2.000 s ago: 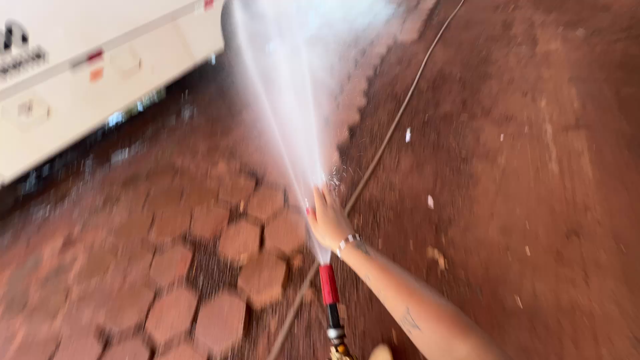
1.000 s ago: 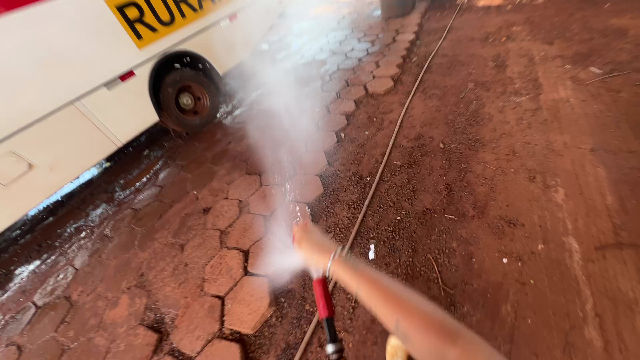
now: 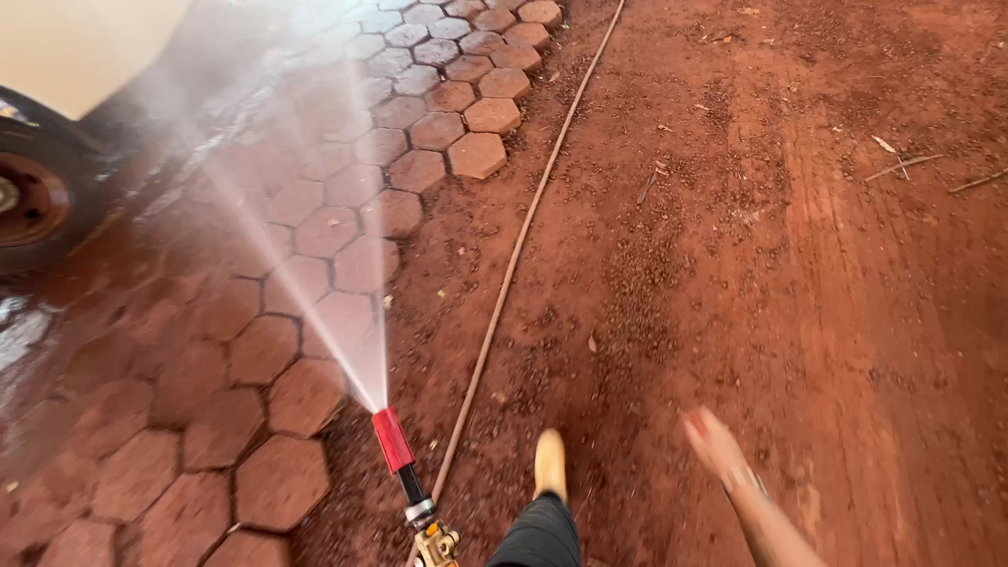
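The red nozzle [image 3: 393, 440] of a spray gun points up and to the left near the bottom centre, throwing a fan of water [image 3: 327, 299] over the hexagonal pavers. Behind the nozzle are a black section and a brass valve body [image 3: 435, 545], cut off by the lower edge. My left hand is out of frame, so what holds the gun is hidden. At the lower right, my right hand [image 3: 713, 445] hangs over the red dirt, away from the nozzle, with nothing visible in it. Motion blurs its fingers, and a bracelet circles the wrist.
A long hose [image 3: 516, 256] runs over the dirt beside the hexagonal pavers [image 3: 272, 482]. Part of a vehicle's cream body [image 3: 87, 47] and its wheel [image 3: 35, 197] stand at the upper left. My tan shoe [image 3: 550, 465] is on the dirt. Twigs [image 3: 902, 167] lie at the right.
My right hand has moved away from the water at the nozzle to the right, over the dirt. The spray now fans out freely. The view has shifted considerably.
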